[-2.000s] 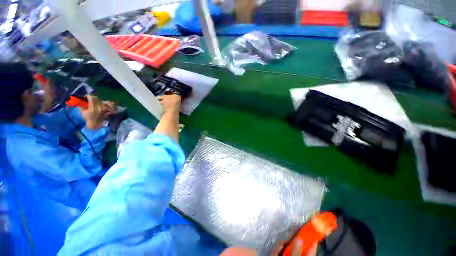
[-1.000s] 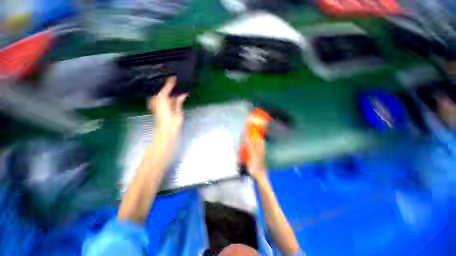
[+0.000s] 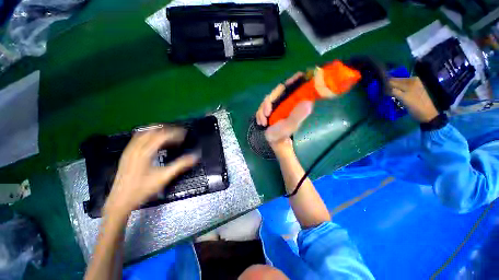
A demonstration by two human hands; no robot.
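A black plastic housing (image 3: 210,147) lies slightly tilted on the silvery bubble-wrap mat (image 3: 164,229) in front of me. My left hand (image 3: 145,169) is blurred over the housing's middle, fingers apart, with nothing seen in it; whether it touches the housing is unclear. My right hand (image 3: 284,117) is closed around the orange and black electric screwdriver (image 3: 298,104), to the right of the mat. A black cord (image 3: 334,142) hangs below the screwdriver. A round dark dish (image 3: 257,139) lies partly hidden behind my right hand.
More black housings lie on sheets at the back (image 3: 191,35), back right (image 3: 339,16) and far right (image 3: 448,71). Another worker's hand (image 3: 416,98) is by a blue bin (image 3: 394,106) on the right. Crumpled clear plastic (image 3: 33,27) lies back left. A pale bracket (image 3: 15,191) is at left.
The view has swung right and down. The black housing, earlier beyond the bare mat by my left hand, now lies on the mat. The screwdriver, still in my right hand, now tilts up to the right.
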